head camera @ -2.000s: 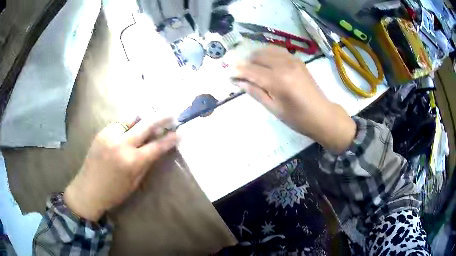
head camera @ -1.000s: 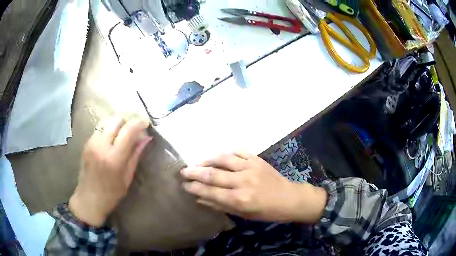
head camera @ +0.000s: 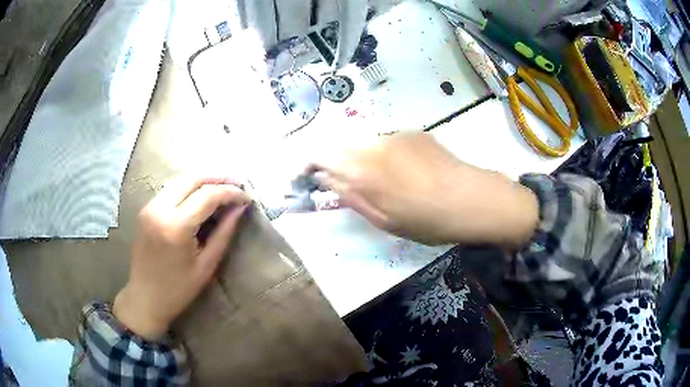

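The khaki-brown garment panel (head camera: 257, 325) lies over the table's left part and the lap, with a stitched line and a short pale mark near its right edge. My left hand (head camera: 185, 249) pinches the panel near its upper right edge. My right hand (head camera: 424, 189) is blurred and closed around the red-handled thread snips (head camera: 327, 201), just right of the panel edge. The snips' dark parts point left towards my left fingertips; my fingers hide much of them.
The sewing machine head (head camera: 303, 30) stands at the top centre. A pale grey striped piece (head camera: 76, 143) lies on the left. Yellow-handled scissors (head camera: 543, 113), a green-handled screwdriver (head camera: 522, 47) and a yellow-orange box (head camera: 613, 79) are at the upper right.
My right hand has left the panel's right edge and moved up. The snips have gone from their place by the scissors and are in my right hand. My left hand still holds the panel.
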